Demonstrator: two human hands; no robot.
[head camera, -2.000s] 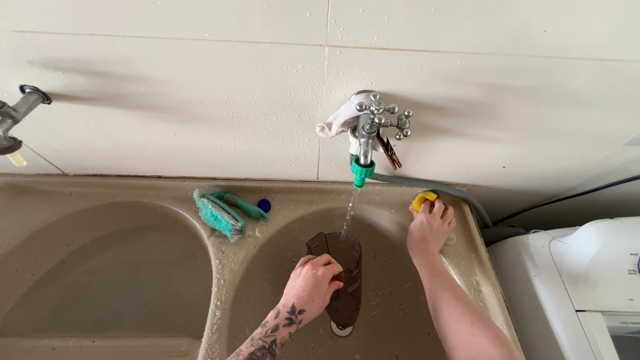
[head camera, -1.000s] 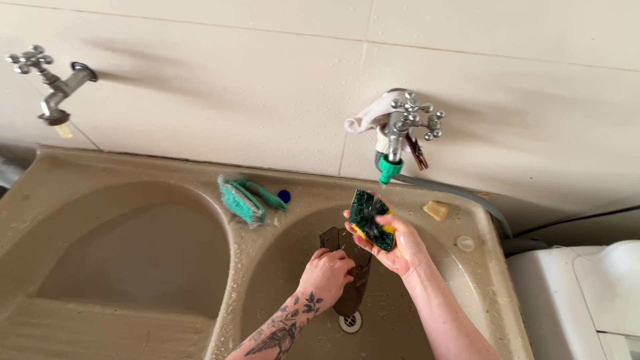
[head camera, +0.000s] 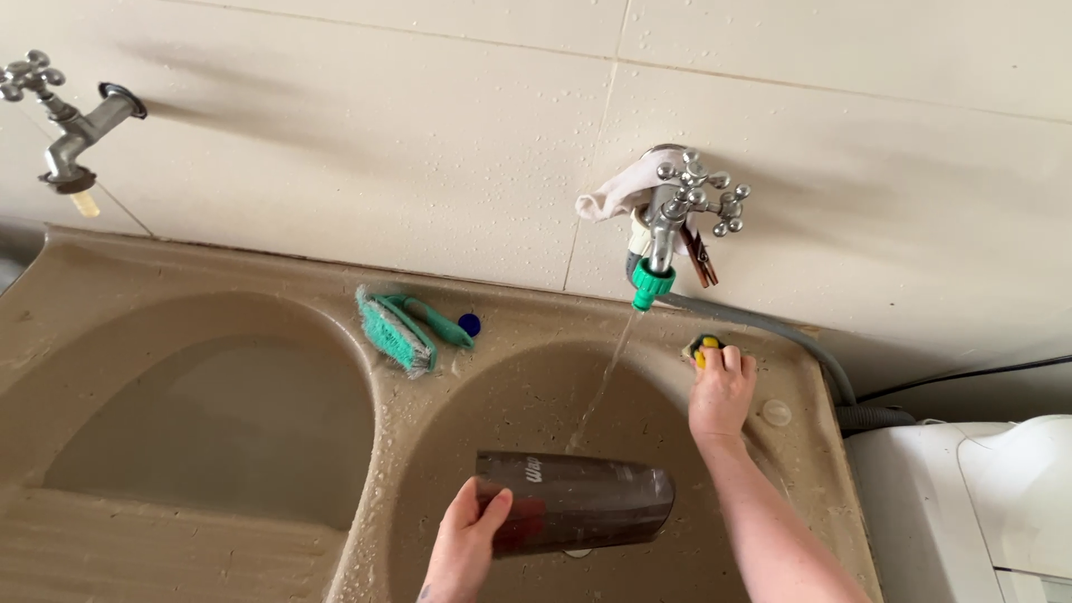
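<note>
A smoky translucent plastic container (head camera: 586, 505), marked Wap, lies sideways over the right basin, its left end gripped by my left hand (head camera: 471, 532). Beyond the basin's right rear edge, my right hand (head camera: 723, 385) has its fingers on a yellow and dark green sponge (head camera: 706, 347), low at the sink's ledge. Whether the sponge rests on the ledge is hard to tell. Water runs in a thin stream from the faucet's green hose connector (head camera: 652, 283) into the basin behind the container.
A green scrub brush (head camera: 395, 333) and a blue cap (head camera: 470, 325) lie on the ledge between the basins. The left basin (head camera: 209, 419) holds cloudy water. A second faucet (head camera: 79, 138) is at far left. A grey hose (head camera: 754, 314) runs behind the sink; a white appliance (head camera: 963, 502) stands right.
The sponge was over the basin in my right hand one second ago; it is now back at the right rear ledge. My left hand has raised and turned the container sideways.
</note>
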